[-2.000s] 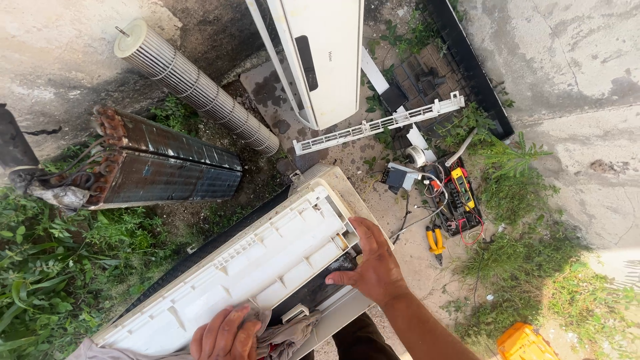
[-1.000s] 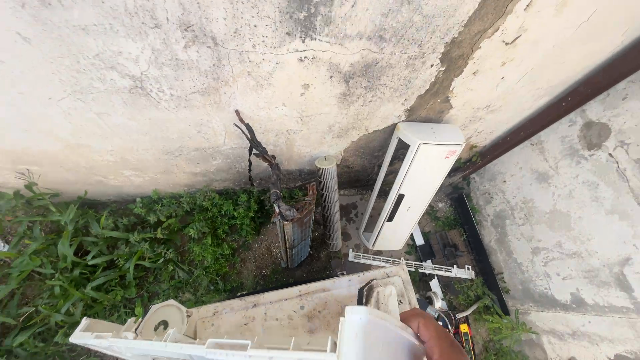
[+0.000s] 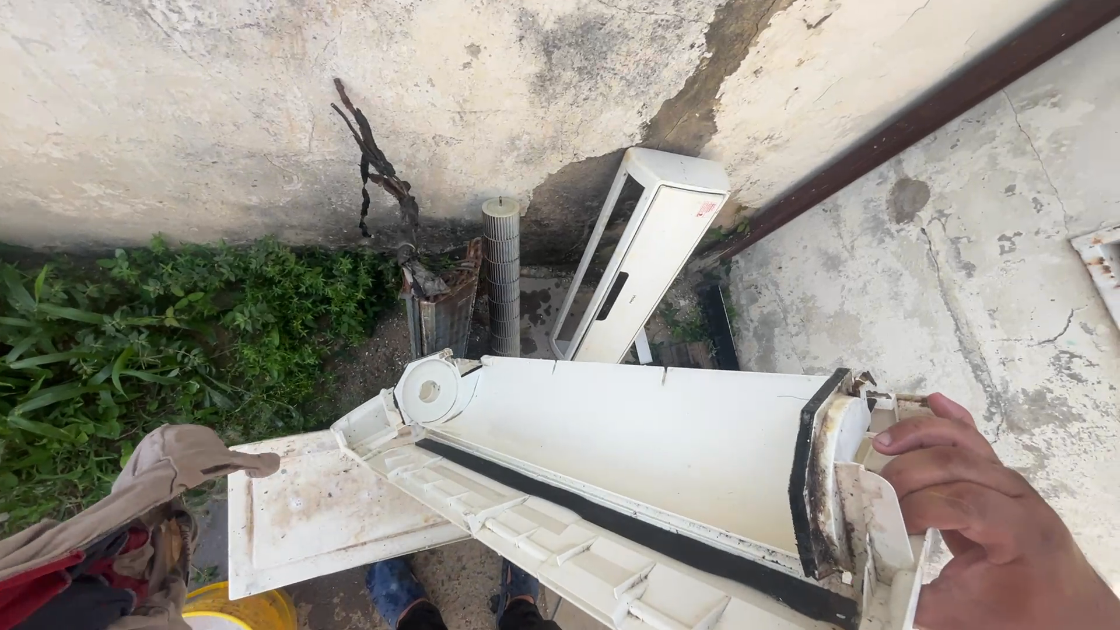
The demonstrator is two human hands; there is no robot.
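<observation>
My right hand (image 3: 980, 499) grips the right end of a white plastic air conditioner chassis (image 3: 630, 437), thumb and fingers around its edge. The chassis has a curved trough, a round bearing seat (image 3: 429, 391) at its left end and black foam strips (image 3: 630, 525). Under its left part lies a flat white panel (image 3: 324, 507) with brown stains. My left hand is not in view. Beyond the chassis, a white front casing (image 3: 652, 262) leans by the wall, next to an upright cylindrical blower fan (image 3: 502, 271) and a finned coil (image 3: 442, 306) with dark wrapped pipes (image 3: 381, 166).
A stained, cracked wall (image 3: 350, 114) runs behind the parts, with green plants (image 3: 219, 341) at left. Beige cloth (image 3: 166, 464) and a yellow bucket (image 3: 241, 608) are at lower left. Blue shoes (image 3: 394, 591) show below the chassis. A brown pipe (image 3: 910, 131) slants along the wall's base at right.
The chassis has been raised and turned, so its trough now faces up. My left hand, on it two seconds ago, has left the view. The view has tilted up toward the wall.
</observation>
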